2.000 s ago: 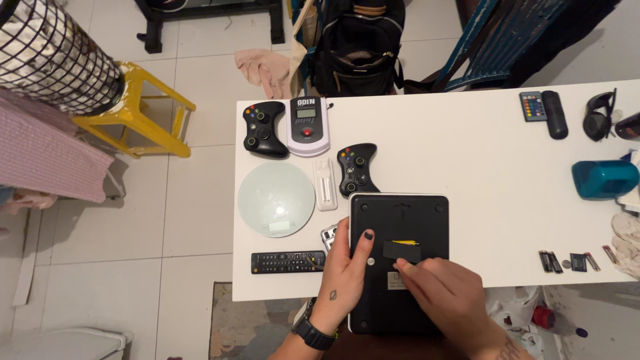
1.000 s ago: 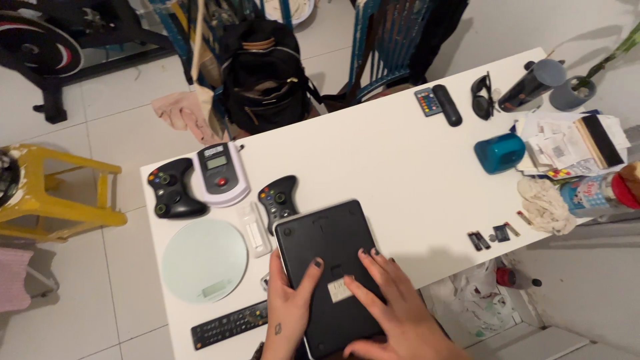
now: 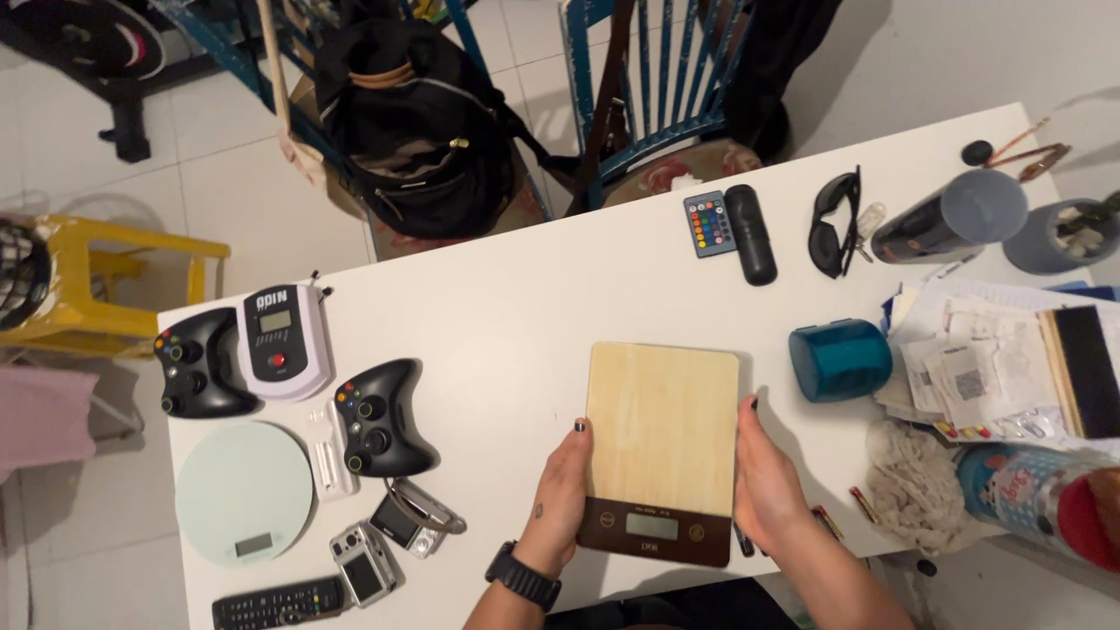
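A rectangular digital kitchen scale (image 3: 662, 429) with a wood-look top and a dark brown display strip faces up above the white table, its screen end toward me. My left hand (image 3: 561, 499) grips its left edge, thumb at the rim. On the opposite edge my right hand (image 3: 770, 472) holds it too. Several batteries (image 3: 862, 506) lie to the right, some partly hidden behind my right hand. Left of the scale are a black game controller (image 3: 382, 418), two compact cameras (image 3: 362, 564) and a round glass scale (image 3: 244, 493).
A second controller (image 3: 199, 364), a white-and-black display unit (image 3: 282, 341) and a TV remote (image 3: 278, 604) are at the left. A teal case (image 3: 840, 359), papers (image 3: 971, 367), sunglasses (image 3: 835, 223), a small remote (image 3: 710, 225) and a tumbler (image 3: 954, 219) stand or lie right. Chairs and a backpack (image 3: 420, 131) border the far edge.
The rectangular scale has been turned over: its black underside showed before, now its wood-look top. It has moved right along the table, away from the controllers. The view has shifted right.
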